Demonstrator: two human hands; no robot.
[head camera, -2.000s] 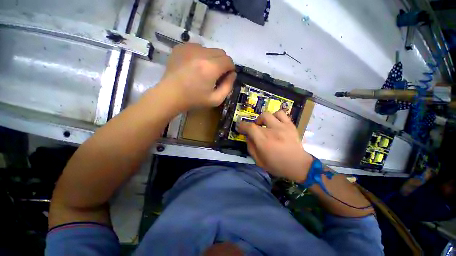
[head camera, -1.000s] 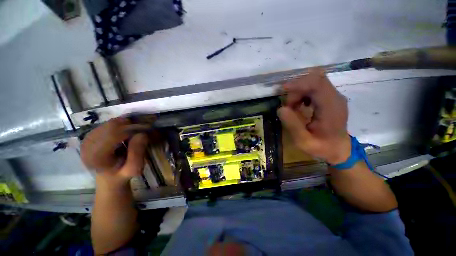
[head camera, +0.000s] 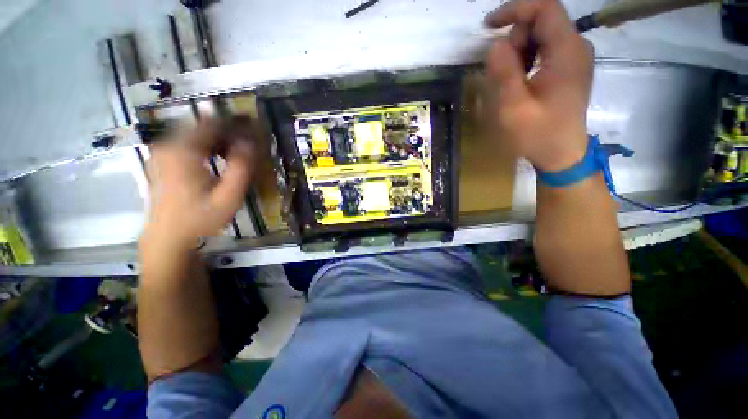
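Note:
A black carrier frame (head camera: 447, 164) lies on a tan sheet (head camera: 484, 155) between the rails in front of me. A circuit board panel (head camera: 369, 168) with bright yellow parts lies in its opening. My left hand (head camera: 193, 176) is blurred, just left of the frame, thumb and fingers curled; whether it holds anything cannot be told. My right hand (head camera: 545, 90) is raised right of the frame near the far rail, fingers bent towards the thumb, with a blue wrist strap. What its fingertips hold, if anything, cannot be told. Neither hand visibly touches the panel.
A tan-brown screwdriver (head camera: 648, 11) reaches in from the top right, its dark tip near my right hand. Paired metal bars (head camera: 123, 78) lie at the upper left. Another yellow board (head camera: 732, 139) shows at the right edge. A thin dark rod (head camera: 361, 8) lies beyond the rail.
The view first turned and closed in on the frame. Both hands came off the frame and panel to its sides. Since the last frame, my right hand has moved up towards the screwdriver.

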